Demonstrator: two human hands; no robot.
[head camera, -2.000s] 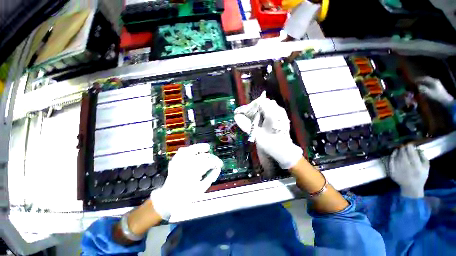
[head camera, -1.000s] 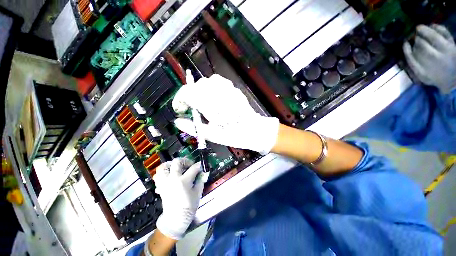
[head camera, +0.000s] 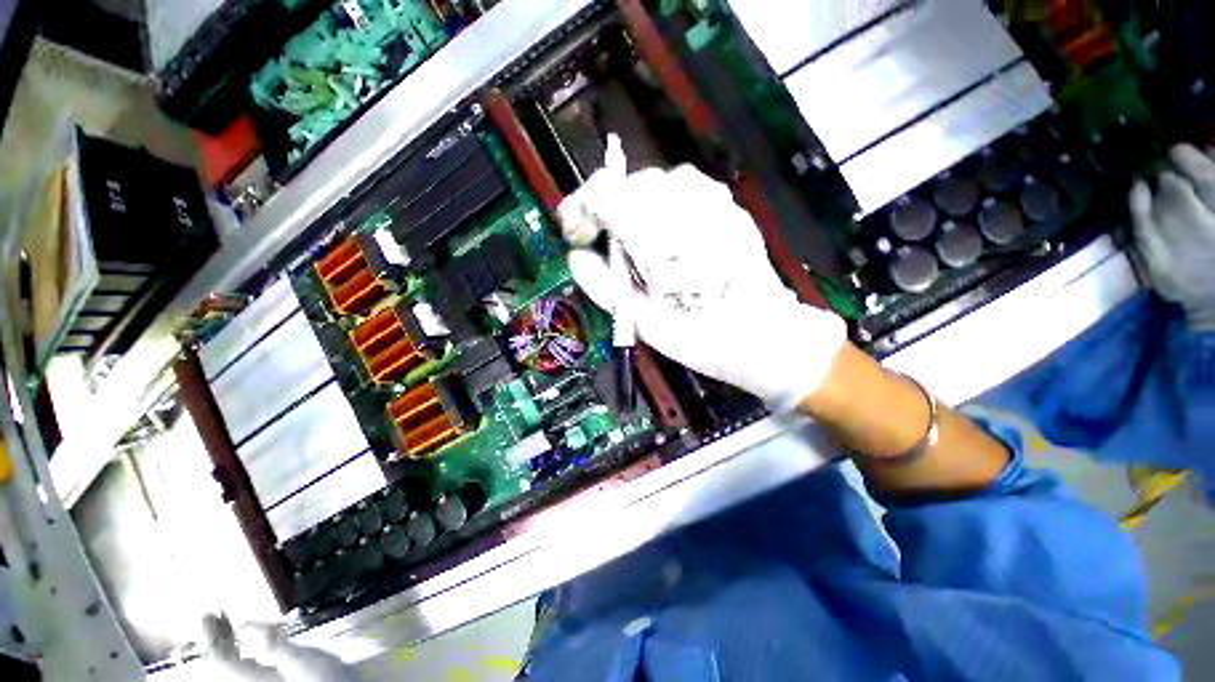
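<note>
My right hand (head camera: 700, 273), in a white glove, holds a white marker pen (head camera: 624, 313) with its black end down, above the right edge of a green circuit board (head camera: 480, 460). The board sits in a dark carrier with reddish-brown side bars (head camera: 220, 460). It bears white-silver plates (head camera: 293, 420), three orange-copper coils (head camera: 387, 344), black round capacitors (head camera: 396, 540) and a bundle of thin wires (head camera: 549, 333). My left hand (head camera: 273, 656), gloved, is blurred and cut off by the bottom edge at the front rail; its fingers cannot be made out.
A second board with white plates (head camera: 906, 100) lies in a carrier to the right. Another person's gloved hand (head camera: 1179, 220) is at the right edge. Pale teal pieces (head camera: 344, 80) are heaped behind the back rail. A black box-like item (head camera: 140, 207) stands at the left.
My left hand has left the board and moved down to the bottom left. My right hand keeps the pen and now sits slightly farther right in the picture. The view has turned and shifted.
</note>
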